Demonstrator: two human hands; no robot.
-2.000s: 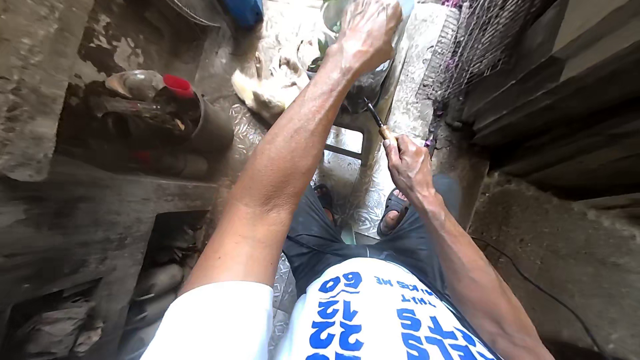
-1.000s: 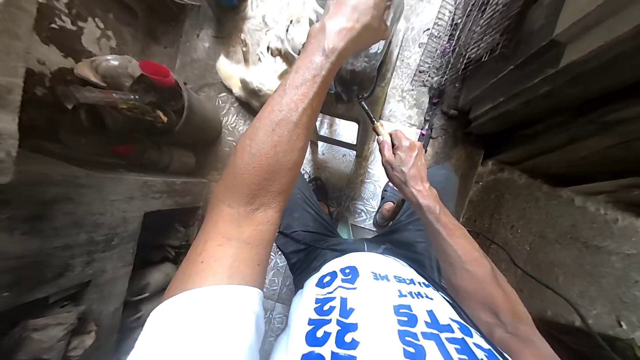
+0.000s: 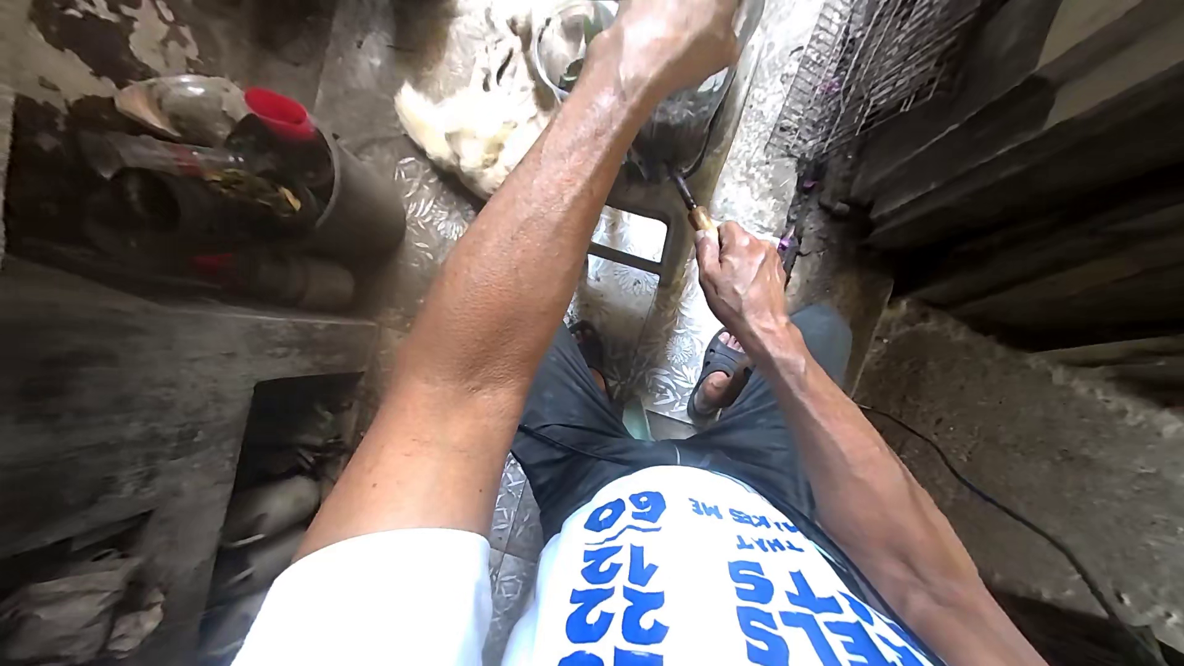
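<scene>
My right hand (image 3: 743,277) is closed round the wooden handle of a slim metal-shafted tool (image 3: 700,218) whose kind I cannot tell. The tool's far end meets the near side of a dark, shiny rounded object (image 3: 680,134), perhaps a plastic-wrapped container. My left hand (image 3: 680,42) is above that object at the top edge, its fingers partly cut off, so its grip is hidden. Left of it are a clear round plastic item (image 3: 561,51) with green bits inside and a pale cream fibrous heap (image 3: 472,120). Under these is a stool-like frame (image 3: 629,254).
A grey bucket (image 3: 365,203) at the left holds bottles and a red-rimmed cup (image 3: 279,113). Wire mesh (image 3: 860,74) lies at the upper right beside stacked dark boards (image 3: 1017,185). A black cable (image 3: 999,513) runs over the rough concrete at the right. Sandalled feet stand on patterned flooring.
</scene>
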